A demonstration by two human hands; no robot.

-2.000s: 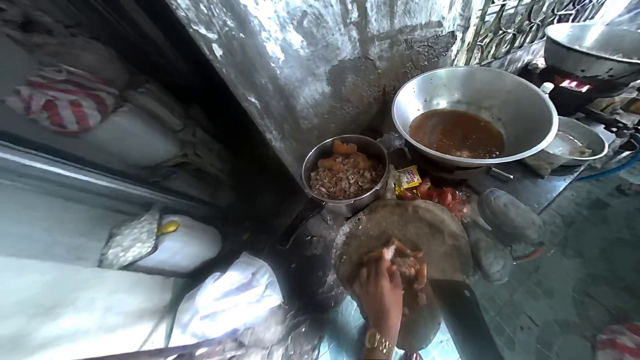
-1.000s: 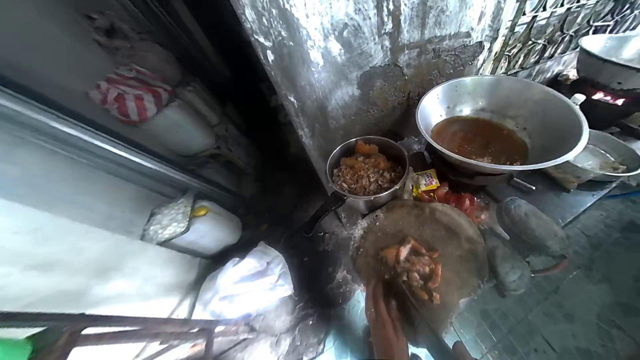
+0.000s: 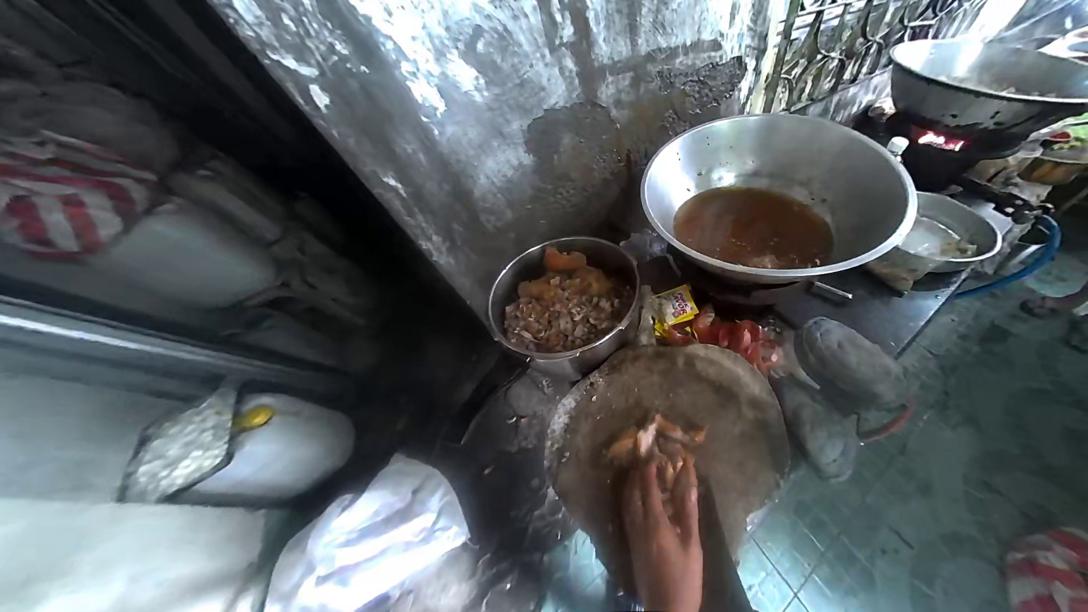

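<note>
Fingertips of my left hand (image 3: 667,531) are curled over a small pile of browned meat pieces (image 3: 667,438) on a round wooden chopping block (image 3: 705,399). Just right of that hand, a broad dark knife blade (image 3: 721,544) lies low over the block and runs out at the bottom edge; its handle is hidden. My right hand is out of view. Behind the block to the left stands a metal pot (image 3: 565,361) filled with chopped meat (image 3: 565,314) and larger browned pieces on top.
A wide metal basin (image 3: 858,170) with brown liquid sits behind the block. Beside it are a yellow packet (image 3: 676,306), red pieces in plastic (image 3: 739,336) and grey rounded objects (image 3: 850,365). A wok (image 3: 977,81) rests over glowing coals at the far right. White plastic (image 3: 382,527) lies lower left.
My left hand has moved from the near edge of the block up onto the meat. A hand at the bottom edge, right of the blade one second ago, is now out of view.
</note>
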